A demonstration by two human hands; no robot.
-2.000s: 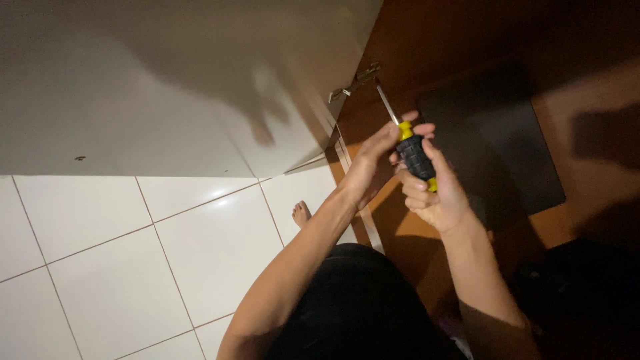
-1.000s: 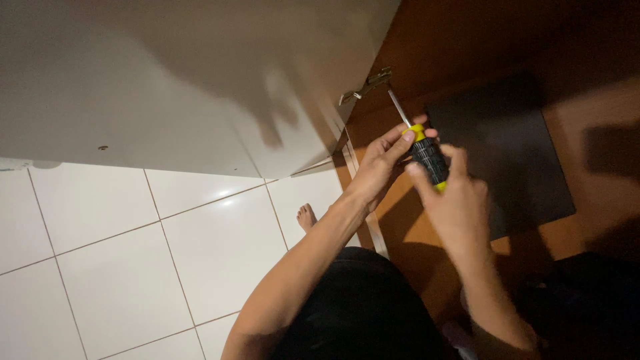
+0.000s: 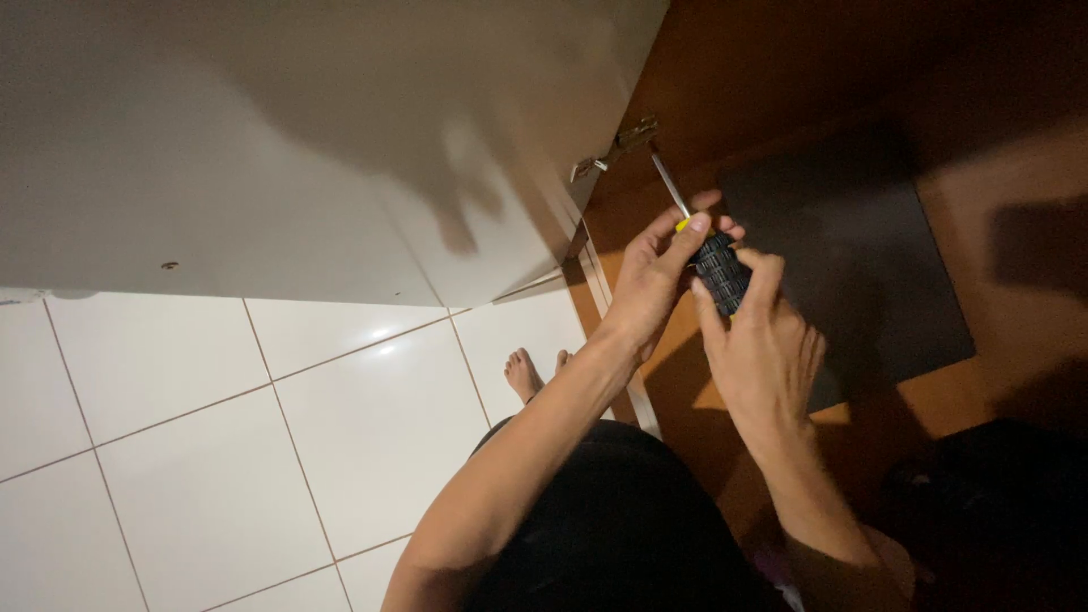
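A screwdriver with a black and yellow handle [image 3: 722, 274] slants up and left, its metal shaft reaching a metal cabinet hinge [image 3: 637, 136]. The tip is at or very near the hinge; contact is too small to tell. My left hand [image 3: 667, 259] holds the yellow collar at the front of the handle, thumb on top. My right hand [image 3: 761, 336] has its thumb and forefinger around the rear of the black grip. The hinge joins the pale door panel [image 3: 340, 153] to the brown wooden cabinet side [image 3: 765, 68].
A dark flat rectangular panel [image 3: 858, 272] lies on the brown wood behind my hands. White floor tiles [image 3: 365, 442] spread at lower left, with my bare foot [image 3: 523, 374] on them. Dark cloth-like items [image 3: 1003, 493] are at lower right.
My right hand has shifted its grip on the screwdriver handle, from wrapped around it two seconds ago to fingers at its rear. My left hand has stayed at the collar.
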